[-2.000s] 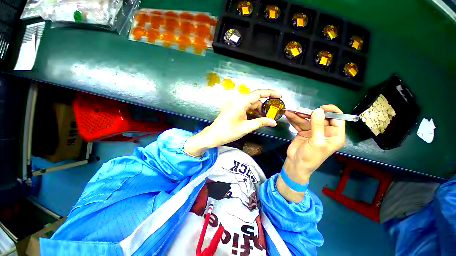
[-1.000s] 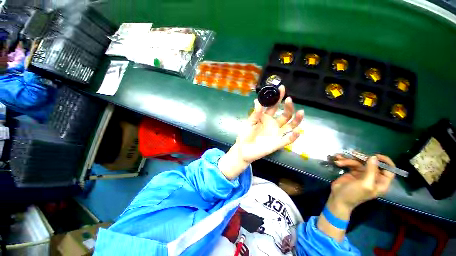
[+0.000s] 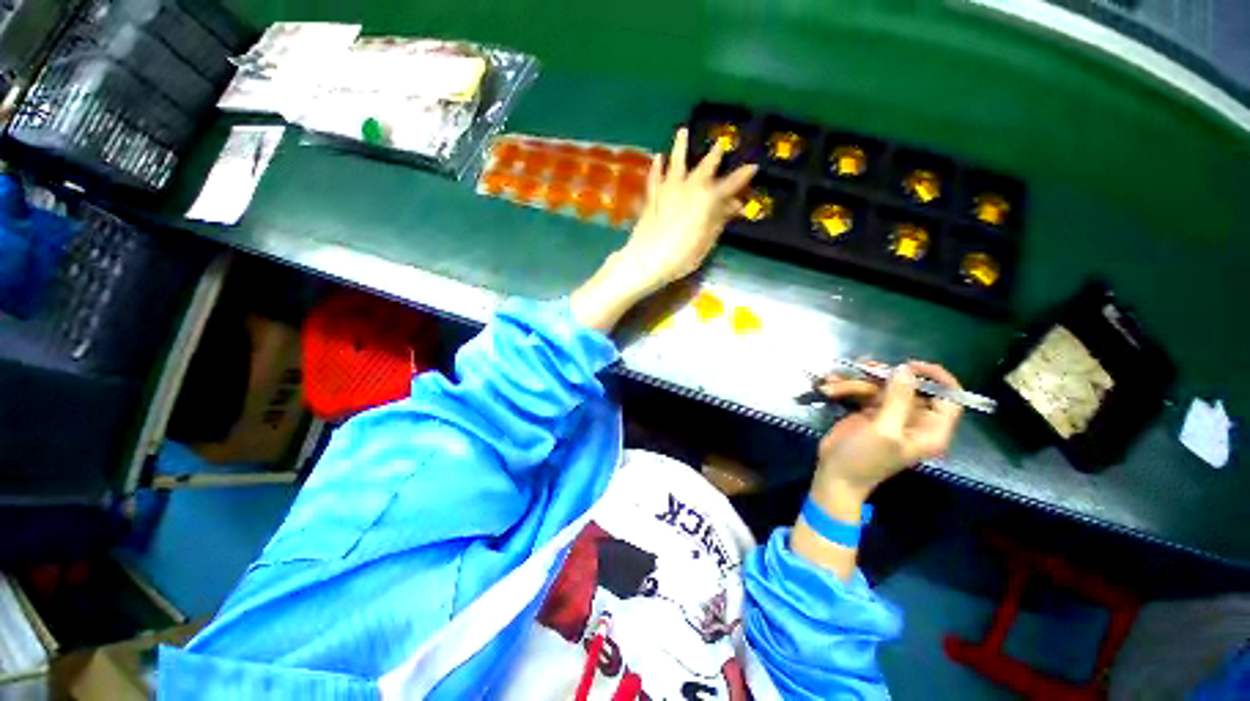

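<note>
My left hand [image 3: 681,212] reaches over the left end of the black tray [image 3: 877,278], fingers spread; its fingertips cover the front-left pocket, so what they touch is hidden. Round modules with yellow centres [image 3: 832,219] sit in the other pockets, including the second front pocket beside my fingers. My right hand [image 3: 891,431] holds silver tweezers [image 3: 953,394] pen-like above the front of the bench, their tip pointing left. Amber film pieces [image 3: 744,319] lie on a shiny clear liner [image 3: 795,340] between the hands.
An orange sticker sheet [image 3: 569,178] lies left of the tray. Clear bags [image 3: 398,103] and a paper label [image 3: 235,174] are farther left. A black bin [image 3: 1135,367] with cream bits [image 3: 1060,381] and a white scrap [image 3: 1206,431] are at right. Red stools [image 3: 359,359] stand below the bench.
My left hand has carried a dark round module from near the bench front to the tray. The formerly empty second front pocket now holds a yellow-centred module. The right hand keeps the tweezers, away from the left.
</note>
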